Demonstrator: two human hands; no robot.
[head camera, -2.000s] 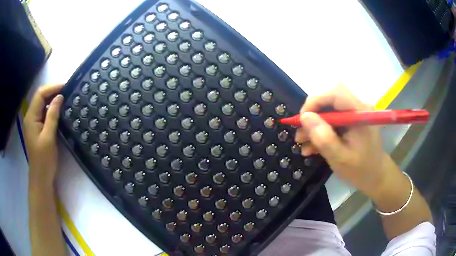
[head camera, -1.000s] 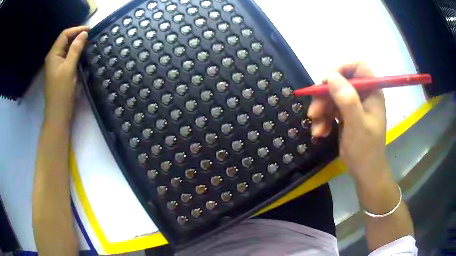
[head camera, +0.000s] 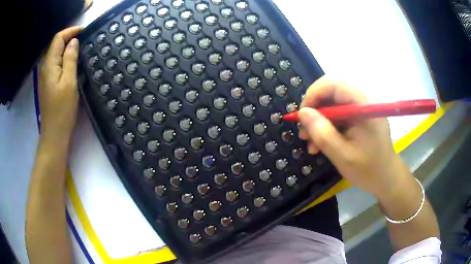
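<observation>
A black component tray (head camera: 304, 51) lies tilted across the white table, its near corner over the table edge. Small round metal parts (head camera: 198, 67) sit in rows of pockets, silvery, some brownish. My right hand (head camera: 351, 134) holds a red marker pen (head camera: 372, 109) near its tip, which points left and is at or just above a part near the tray's right side. Contact cannot be told. My left hand (head camera: 61, 82) lies on the tray's upper left edge, fingers at the rim, partly hidden.
Dark stacked trays (head camera: 31, 31) stand at the upper left, and another dark block (head camera: 439, 46) at the upper right. Yellow tape (head camera: 421, 126) borders the white table (head camera: 372, 46), with blue tape (head camera: 77, 237) at the lower left. The wearer's light clothing (head camera: 279, 245) is below.
Since one second ago, the pen tip has come left and down to a part near the tray's right side. The tray and my left hand appear slightly further left in view.
</observation>
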